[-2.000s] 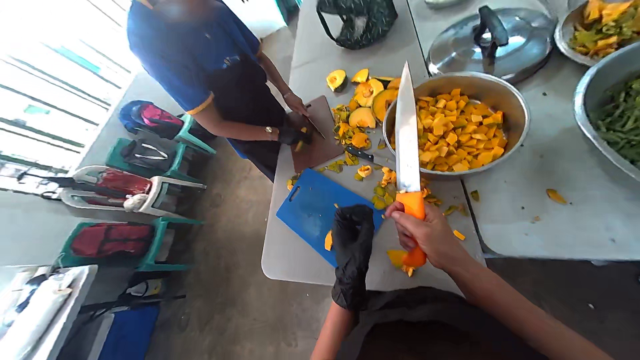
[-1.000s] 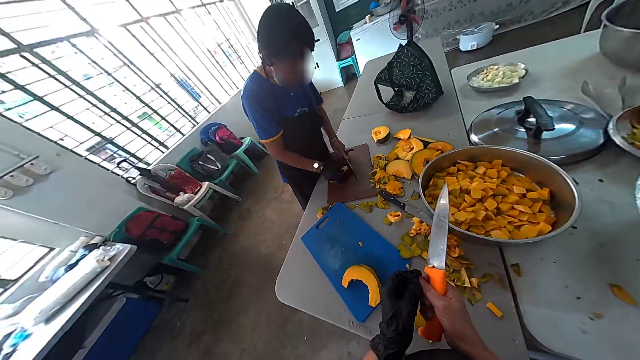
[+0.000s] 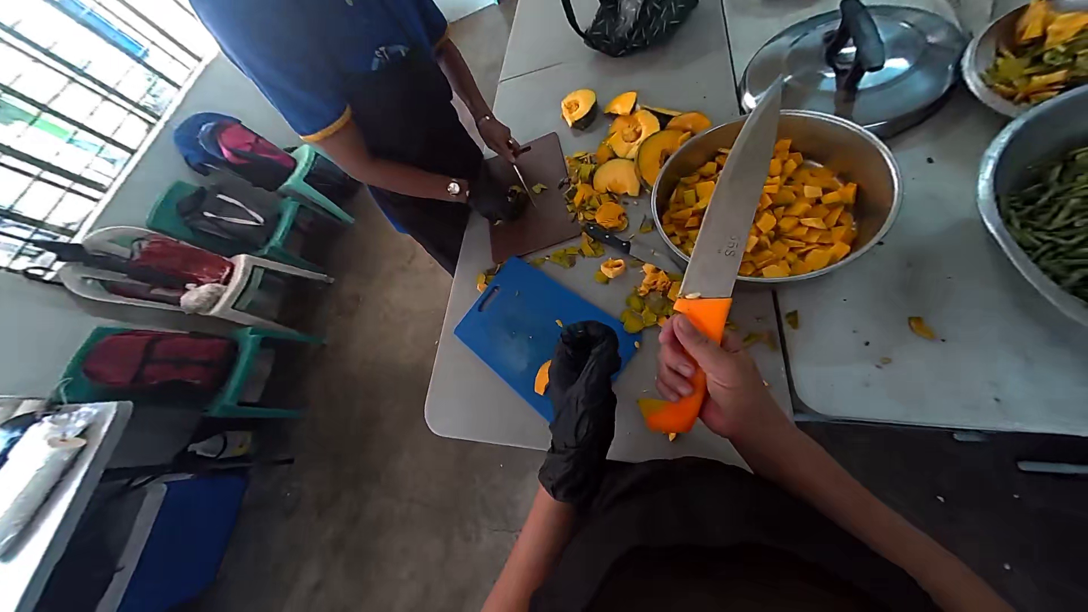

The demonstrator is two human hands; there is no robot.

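My right hand (image 3: 710, 370) is closed around the orange handle of a large kitchen knife (image 3: 738, 200), whose blade points up and away, in front of the metal pot. My left hand (image 3: 585, 404), in a black glove, is held with curled fingers over the near edge of a blue cutting board (image 3: 523, 314); whether it holds anything cannot be seen. A piece of squash (image 3: 542, 378) shows on the board, partly behind that glove. The metal pot (image 3: 888, 204) holds cubed orange squash (image 3: 803, 221). Squash peelings (image 3: 642, 310) lie between board and pot.
Across the table (image 3: 892, 365), a co-worker (image 3: 408, 119) cuts with a knife on a brown board (image 3: 557, 204). Squash pieces (image 3: 633, 136) and a small black-handled knife (image 3: 608, 238) lie nearby. A pot lid (image 3: 909, 64) and a bowl of green beans (image 3: 990, 195) stand right. Chairs (image 3: 255, 357) line the left.
The view has swung down since a second ago. The curved squash slice seen on the blue board then is now mostly hidden behind my left glove. The knife remains in my right hand.
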